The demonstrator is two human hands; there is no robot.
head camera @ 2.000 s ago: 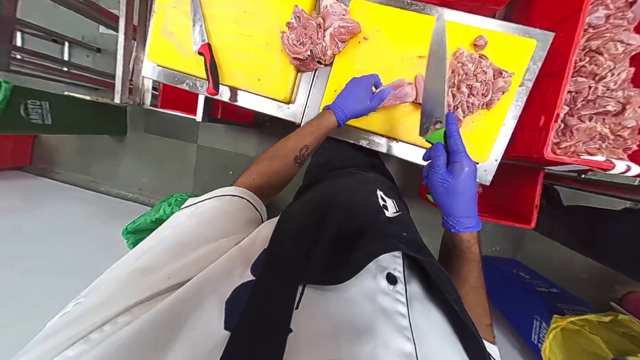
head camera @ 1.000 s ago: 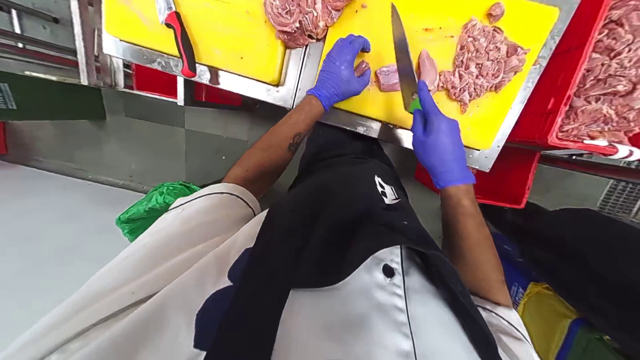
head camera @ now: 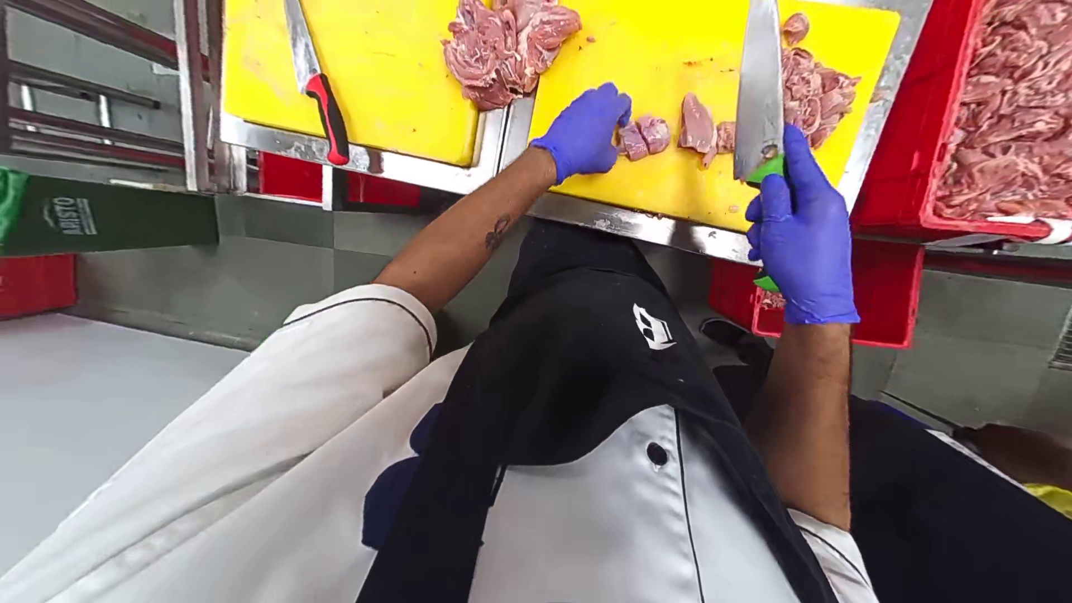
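Observation:
Purple gloves cover both hands. My right hand (head camera: 800,230) grips the green handle of a wide-bladed kitchen knife (head camera: 760,84), its blade pointing away over the yellow cutting board (head camera: 670,42). At the left of that board, my left hand (head camera: 586,130) touches small cut pieces of raw meat (head camera: 645,136); its fingertips are partly hidden. Between them and the blade lies a longer meat strip (head camera: 696,126). Right of the blade is a heap of cut meat (head camera: 816,92), partly covered by the knife. A larger pile of raw meat (head camera: 507,46) rests where the two boards meet.
A second yellow board (head camera: 402,75) on the left bears a red-and-black-handled knife (head camera: 328,117). At right stands a red crate (head camera: 946,109) full of cut meat. Below the table edge is another red crate (head camera: 879,293). Another person's hand (head camera: 1017,452) shows at lower right.
The meat near my left hand was one piece a second ago and now shows a cut across it. The knife has moved right, away from it, toward the heap.

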